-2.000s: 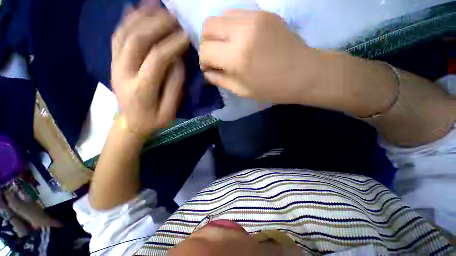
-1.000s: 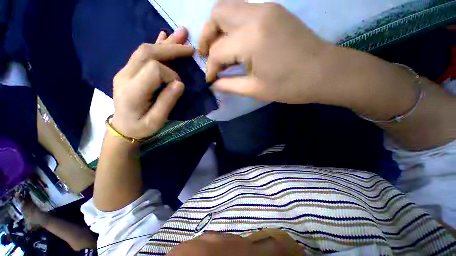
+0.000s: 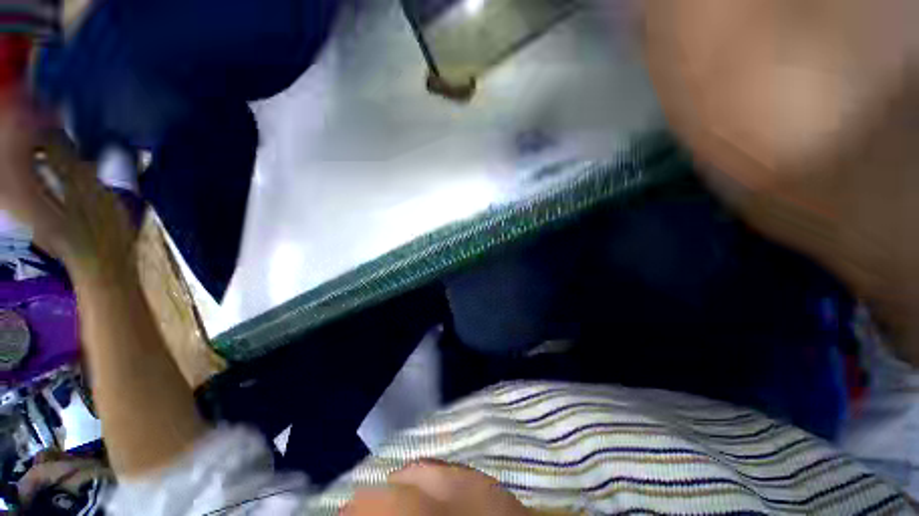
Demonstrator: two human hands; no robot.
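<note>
Navy fabric panels lie at the upper left of the white table, one with a pointed edge hanging down toward the front edge. My left hand is at the far left beside the navy fabric, blurred; its grip is unclear. My right hand is large and blurred at the upper right, partly cut off by the frame's edge; its fingers do not show clearly.
A green measuring strip runs along the table's front edge. A beige-grey piece with dark edges is at the top. A wooden-looking strip and a purple object are at left. Part of another person shows at lower left.
My hands have moved apart, the left to the far left, the right up and right. The small navy and white pieces between them are out of view. More white tabletop shows.
</note>
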